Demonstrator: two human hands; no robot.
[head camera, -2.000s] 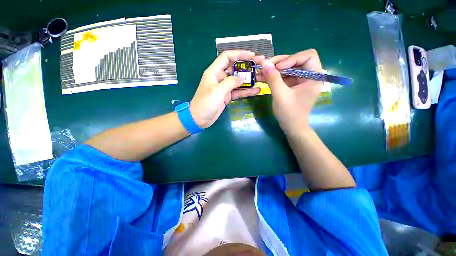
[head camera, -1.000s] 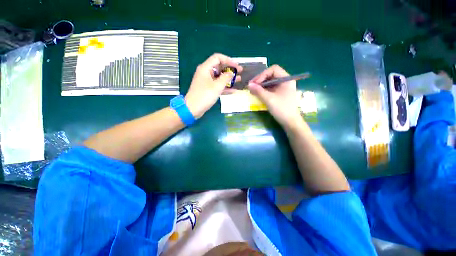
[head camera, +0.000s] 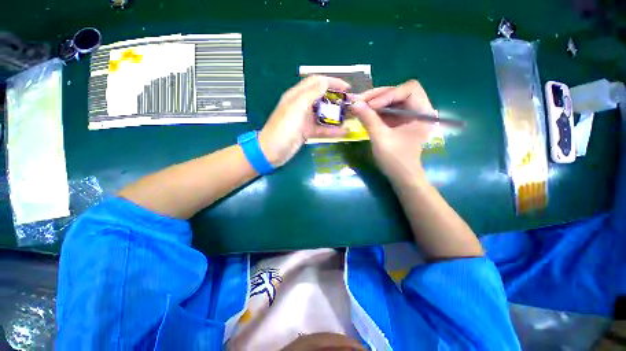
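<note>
My left hand (head camera: 292, 122) holds a small dark squarish watch module (head camera: 331, 110) with white and yellow details, face up. My right hand (head camera: 392, 123) grips slim tweezers (head camera: 429, 117), slightly blurred, with their tip end at the module's right edge. Whether the tips touch it or hold a piece cannot be told. Under and behind both hands lies a small adhesive sheet (head camera: 335, 70) with a dark striped top and a yellow area on its near edge. My hands hide much of it. A shiny yellowish film (head camera: 333, 161) lies nearer me.
A large striped sheet (head camera: 219, 79) lies left, near a round dark cup (head camera: 86, 40). A bagged pale sheet (head camera: 38, 144) is far left. Bagged amber strips (head camera: 522, 123) and a phone (head camera: 561, 123) lie right. Modules (head camera: 506, 28) lie at the far side. A person's blue sleeve is at right.
Against one second ago, the module is turned face up and the tweezers have moved from over the small sheet up to the module. The camera view has shifted slightly. The right neighbour's arm has drawn back.
</note>
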